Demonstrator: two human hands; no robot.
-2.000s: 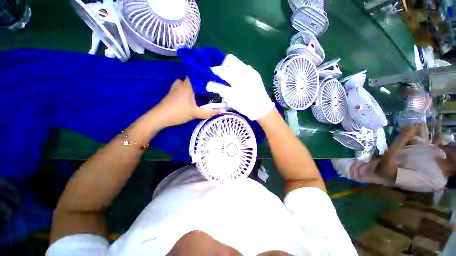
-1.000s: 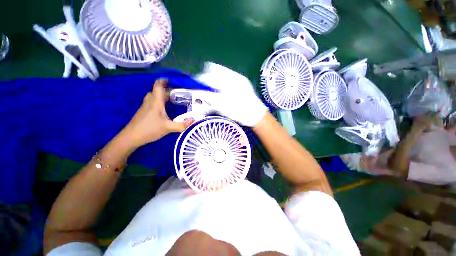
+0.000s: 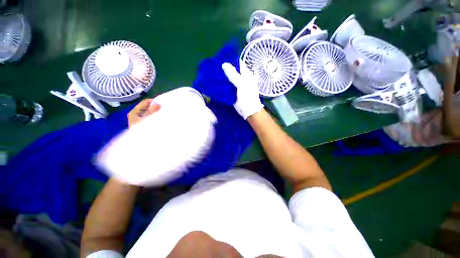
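Observation:
A white clip fan (image 3: 164, 138), blurred, is tilted over the blue wiping cloth (image 3: 65, 143) in front of me. My bare left hand (image 3: 142, 112) holds it at its far left side; most of this hand is hidden behind the fan. My right hand (image 3: 243, 89), in a white glove, is off the fan, to its right. A bunched end of the blue cloth lies against its fingers and palm, and the thumb or a finger points up over it. The grip on the cloth is partly hidden.
Another clip fan (image 3: 118, 70) sits at the back left, one more (image 3: 12, 38) at the left edge. Several fans (image 3: 272, 65) lie in a group at the right. A pale green block (image 3: 285, 111) lies near my right wrist. A clear bottle (image 3: 22, 110) is at the left.
The held fan has gone from upright near my chest to tilted, further left and up. My right hand has come off the fan and moved right with the bunched cloth. The view has shifted.

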